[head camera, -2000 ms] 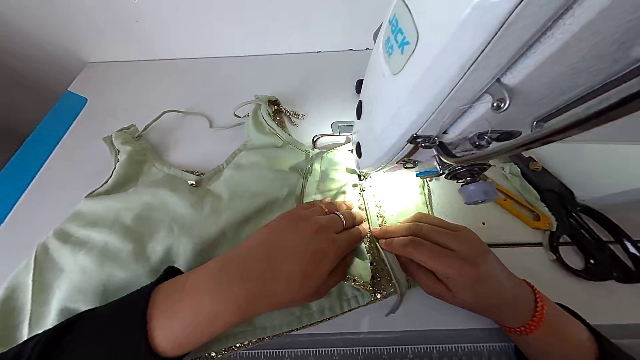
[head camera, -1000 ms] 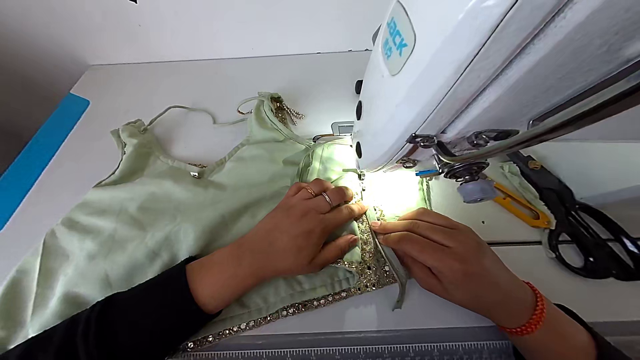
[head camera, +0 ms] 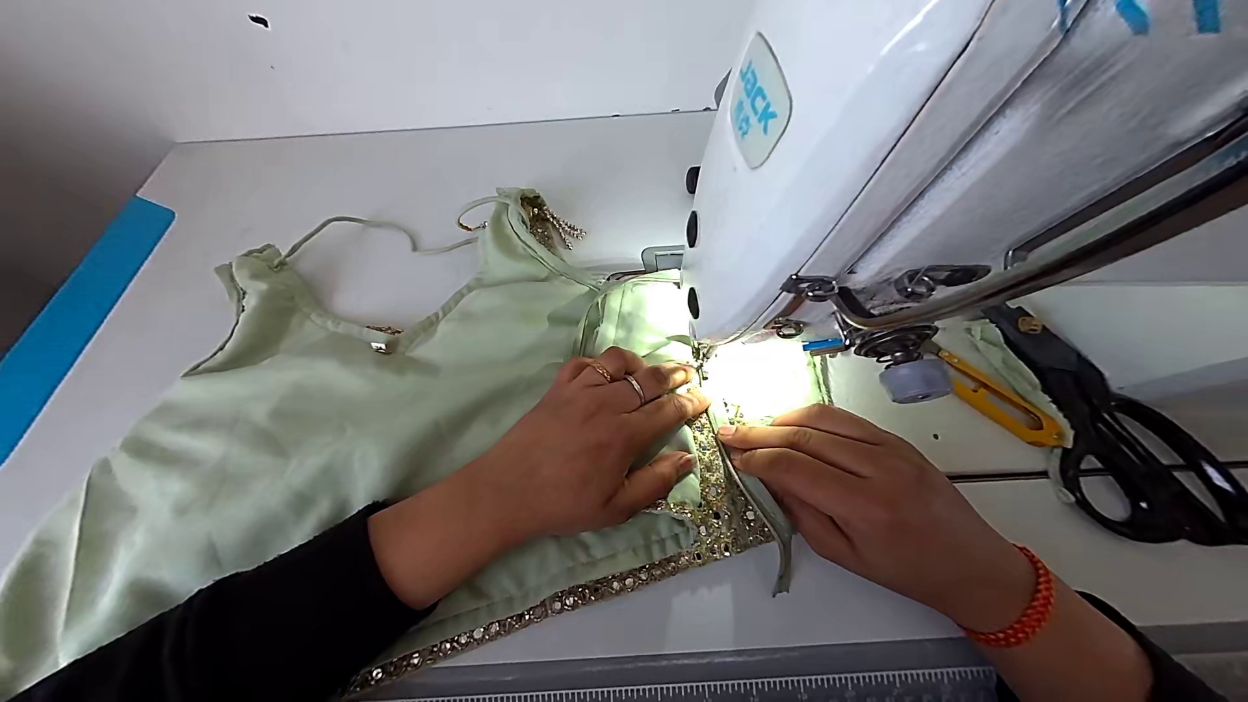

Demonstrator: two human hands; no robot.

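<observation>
A pale green garment (head camera: 390, 439) with a sequinned gold trim (head camera: 717, 497) lies across the sewing machine bed. My left hand (head camera: 604, 439), wearing rings, presses flat on the cloth just left of the needle area (head camera: 700, 361), its fingertips by the trim. My right hand (head camera: 848, 478), a red beaded bracelet at its wrist, pinches a narrow green fabric strip (head camera: 775, 522) at the trim's right edge. The strip's loose end hangs toward the front. Bright lamp light washes out the cloth beside the needle, and the presser foot is hard to make out.
The white Jack sewing machine head (head camera: 848, 136) rises above the hands. Black-handled scissors (head camera: 1121, 448) and a yellow thread snipper (head camera: 1004, 400) lie at right. A clear ruler (head camera: 702, 682) runs along the front edge. Blue tape (head camera: 78, 302) marks the table's left edge.
The left hand has shifted its hold on the cloth and now rests nearer the needle than one second ago. More of the sequinned trim shows in front of it than two seconds ago.
</observation>
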